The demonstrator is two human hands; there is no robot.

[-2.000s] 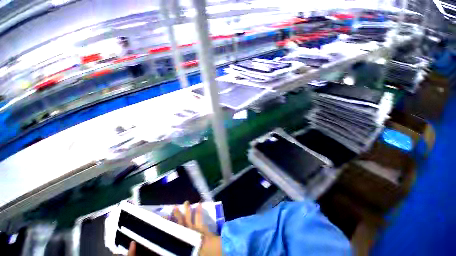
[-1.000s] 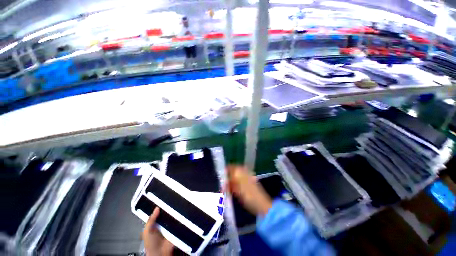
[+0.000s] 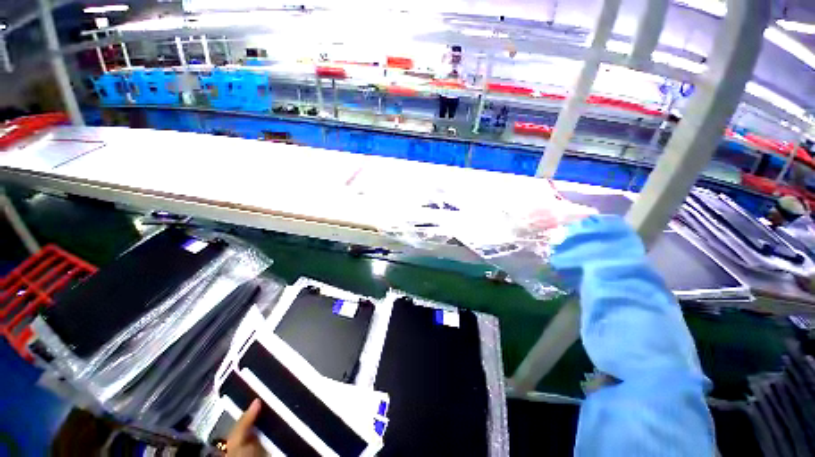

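Note:
My left hand [image 3: 243, 432] is at the bottom, cut off by the edge, holding a white strip sheet [image 3: 284, 389] with long black strips. A label sheet with small blue-purple rectangles [image 3: 382, 418] shows behind its right edge. Black panels with blue-and-white labels lie below the shelf: one behind the sheet [image 3: 323, 332], one just right of it [image 3: 432, 375]. My right arm in a blue sleeve reaches up to the white shelf; my right hand [image 3: 547, 220] is blurred and washed out over clear plastic, so its fingers and any grip cannot be made out.
The white shelf [image 3: 268, 183] crosses the view, with a clear plastic bag [image 3: 527, 268] at its front edge. A grey post [image 3: 693, 116] stands right of my sleeve. Stacked panels in silvery padding [image 3: 134, 290] lie left, beside a red rack [image 3: 40, 286]. More panels lie on the shelf at right.
The view has swung left. My right hand has moved from above the panels up to the shelf. My left hand still holds the strip sheet.

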